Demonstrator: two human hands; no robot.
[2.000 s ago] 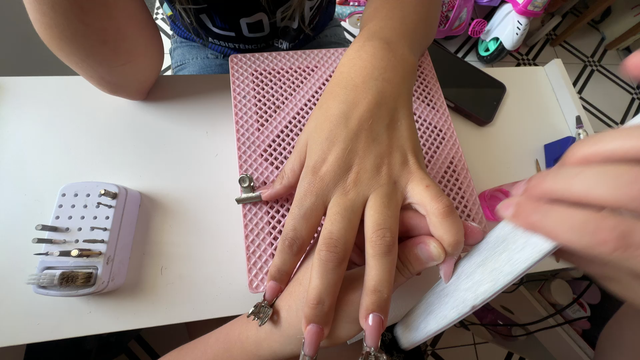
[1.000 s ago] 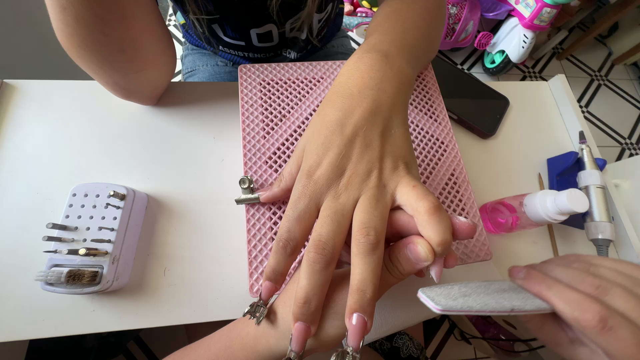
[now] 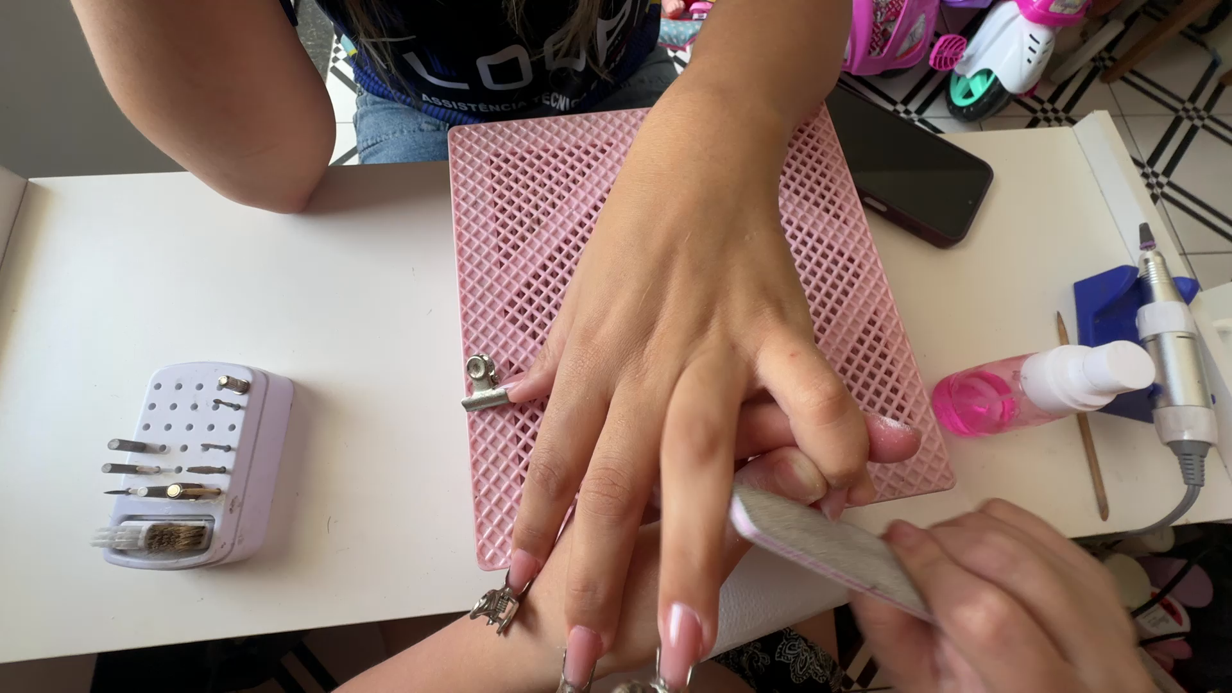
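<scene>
My right hand (image 3: pixel 1001 606), at the lower right, holds a grey nail file (image 3: pixel 833 549) with a pink edge, its tip beside the other person's index fingertip. My left hand (image 3: pixel 784 472) lies mostly beneath that person's hand, its thumb and fingertips gripping the bent index finger. The other person's hand (image 3: pixel 683 279) spreads palm down over a pink lattice mat (image 3: pixel 510 241). Small metal clamps (image 3: pixel 499 604) pinch several of its long pink nails. Another metal clip (image 3: pixel 484 385) sits at the thumb nail, by the mat's left edge.
A lilac bit holder (image 3: pixel 260 462) with nail drill bits and a brush stands left on the white table (image 3: pixel 366 337). To the right are a phone (image 3: pixel 914 173), a pink spray bottle (image 3: pixel 1001 390), a wooden stick (image 3: pixel 1092 462) and a nail drill (image 3: pixel 1169 356) on a blue stand.
The file and my right hand were blurred and higher two seconds ago, overlapping the bottle; they are lower now, and the bottle shows fully. My left hand keeps its hold on the finger.
</scene>
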